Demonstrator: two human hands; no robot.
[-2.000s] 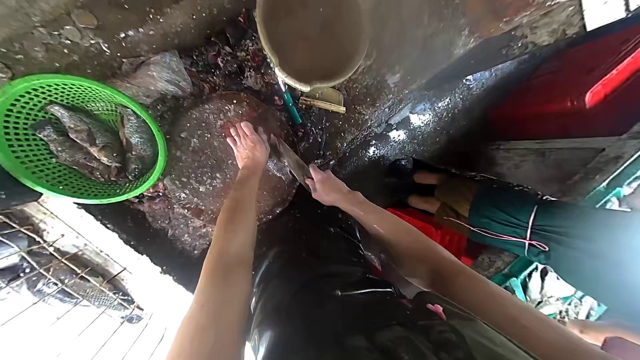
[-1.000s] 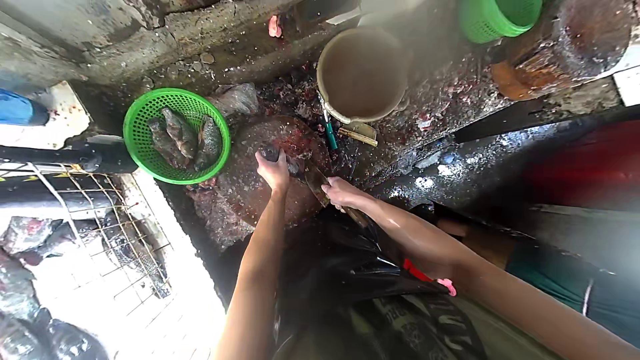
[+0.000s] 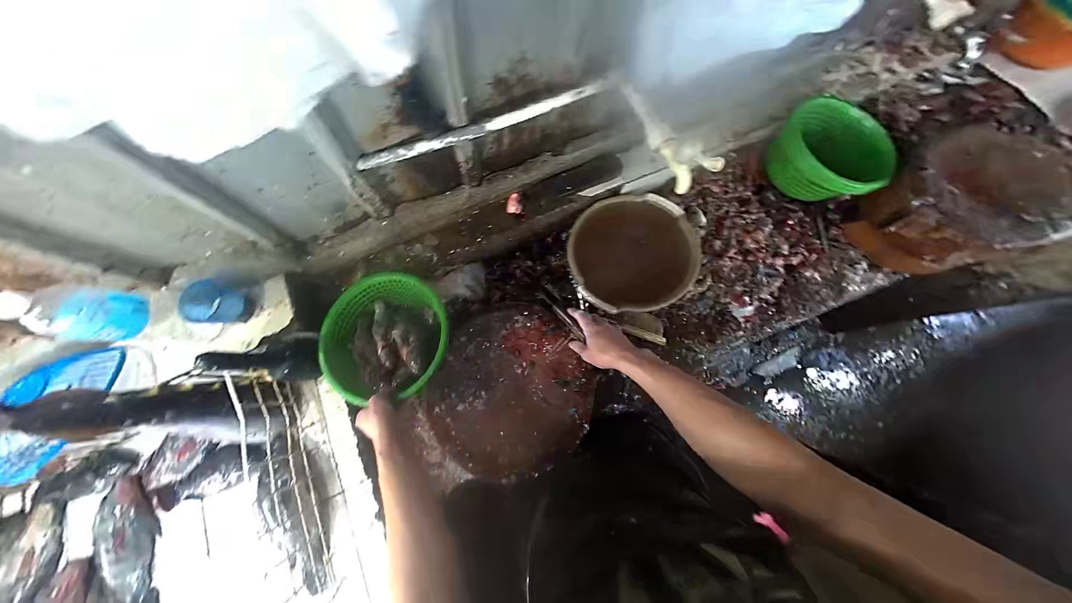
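Note:
My left hand [image 3: 378, 417], blurred, is at the near rim of a green plastic basket [image 3: 325, 343] holding several small fish [image 3: 389, 339]. Something dark shows at its fingertips, but whether it grips a fish there is unclear. Over the upper right edge of a round, wet chopping block [image 3: 502, 410], my right hand [image 3: 601, 339] has its fingers around a thin dark tool [image 3: 559, 311], which looks like a knife. Reddish residue lies on the block close to that hand.
A bucket of brown water [image 3: 635, 255] stands beyond my right hand, among fish scraps [image 3: 758, 230]. Farther right are a green basket [image 3: 829, 149] and another block [image 3: 997, 184]. At left are a wire rack [image 3: 280, 469], larger fish [image 3: 126, 528] and a blue container [image 3: 213, 301].
My left hand has moved left from the chopping block to the green basket. My right hand has moved toward the block's far edge, beside the bucket. The view has shifted a lot.

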